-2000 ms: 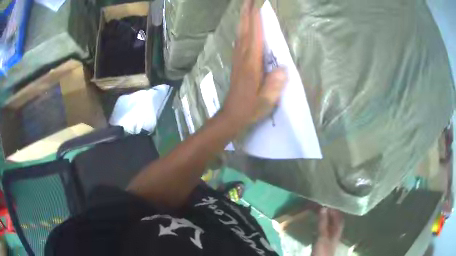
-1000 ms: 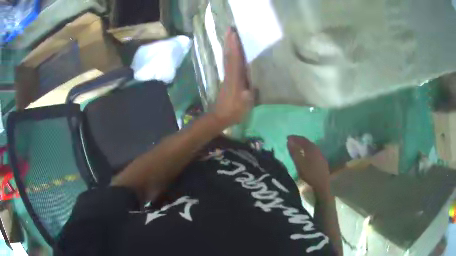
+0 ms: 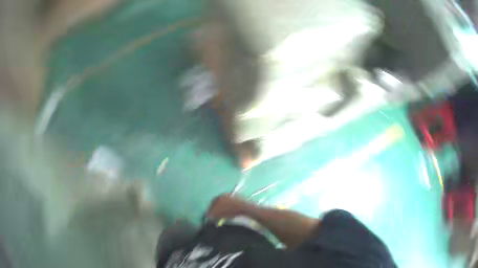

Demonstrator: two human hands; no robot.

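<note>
The view is strongly blurred. My right hand [image 3: 226,207] is low in the middle, in front of my dark shirt, with the forearm coming from the right. Its fingers are not clear, and I cannot tell whether it holds anything. My left hand is not in view. A large pale, brightly lit carton-like shape [image 3: 309,68] stands ahead of my right hand, apart from it.
Green floor [image 3: 141,115] with a curved line lies to the left. A small white item [image 3: 105,161] and another pale item [image 3: 199,88] lie there. Blurred grey-green bulk [image 3: 99,225] fills the lower left. Red stool-like objects [image 3: 436,124] are at the right.
The view has swung away from the wrapped package, white sheet and chair to the floor and pale carton-like shape. My left hand has left the picture. My right arm now bends across my front.
</note>
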